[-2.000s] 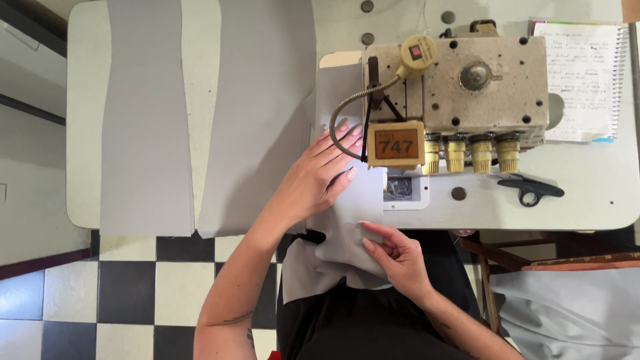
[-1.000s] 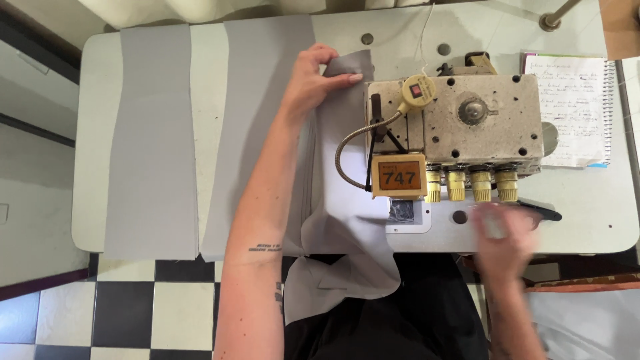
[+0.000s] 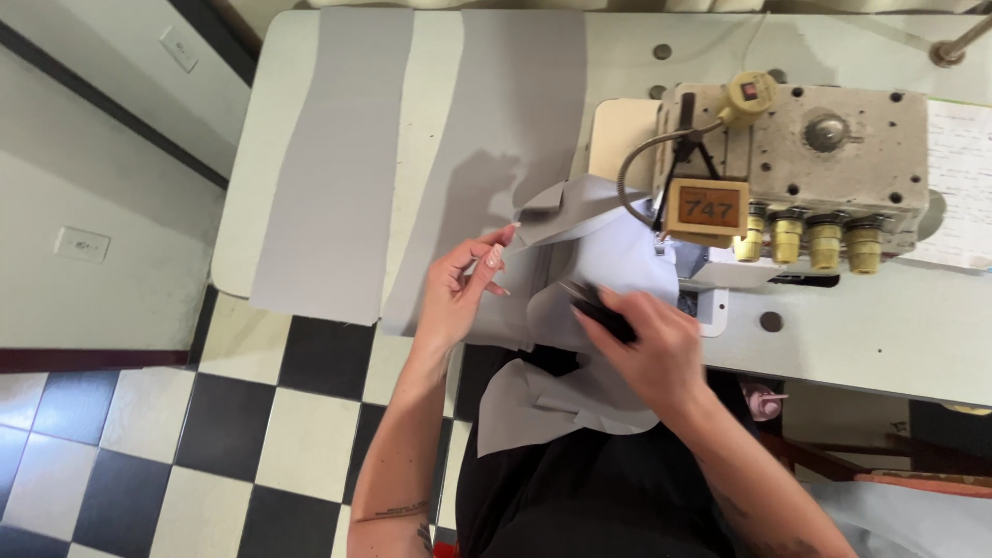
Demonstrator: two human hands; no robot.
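Note:
My left hand (image 3: 465, 283) pinches something thin, perhaps a thread or fabric edge, beside the grey fabric piece (image 3: 612, 256) at the overlock sewing machine (image 3: 821, 155). Black thread snips (image 3: 604, 310) are in my right hand (image 3: 655, 349), their blades pointing up and left over the fabric. That fabric lies bunched in front of the machine's presser area and hangs over the table edge onto my lap. Two more grey cut panels lie flat on the table, one at the far left (image 3: 341, 155) and one nearer the machine (image 3: 519, 101).
The white sewing table (image 3: 821, 333) has a rounded left corner. A notebook (image 3: 957, 178) with handwriting lies right of the machine. A metal stand base (image 3: 947, 53) is at the back right. Below the right edge are a small pink object (image 3: 763, 401) and a chair with light fabric (image 3: 907, 519).
My right hand has picked up the black snips from the table right of the machine and brought them over the fabric. My left hand has come down from the fabric's far end.

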